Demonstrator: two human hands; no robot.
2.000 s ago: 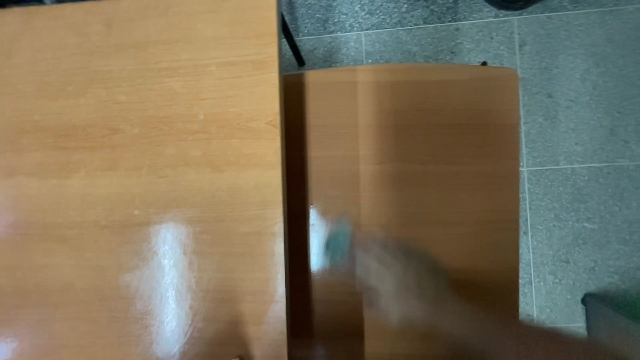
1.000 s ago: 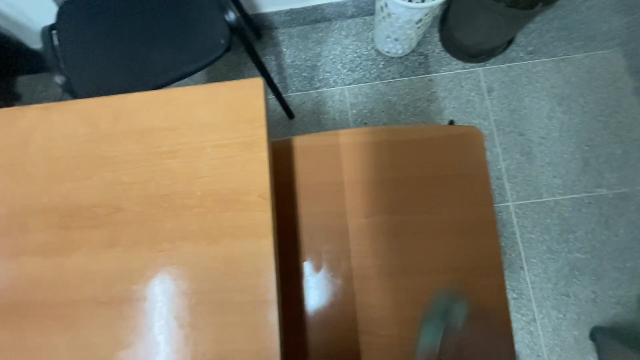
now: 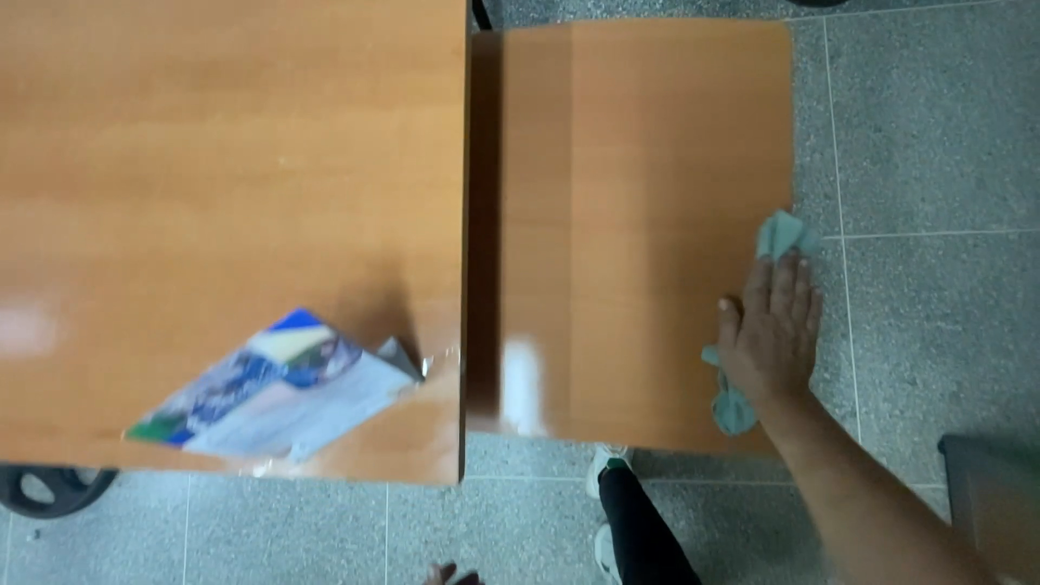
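My right hand [image 3: 772,341] lies flat on a green cloth [image 3: 785,233] at the right edge of the lower wooden table [image 3: 617,211]. The cloth sticks out past the fingertips and beside the wrist; the palm hides its middle. Only the fingertips of my left hand [image 3: 453,575] show at the bottom edge, over the floor, and what it holds, if anything, is out of view. On the higher wooden table [image 3: 244,187] at the left lies a crumpled plastic packet or sheet [image 3: 284,390] with blue, white and green print, close to the front corner.
Grey tiled floor [image 3: 934,162] runs along the right and front of the tables. My legs [image 3: 646,520] and light shoes are below the lower table. A dark bin or box [image 3: 987,496] stands at the lower right, and a black wheel-like object [image 3: 53,487] is at the lower left.
The cloth, blurred over the lower table's surface earlier, is now at its right edge under my right hand. The view has shifted toward the tables' front edges.
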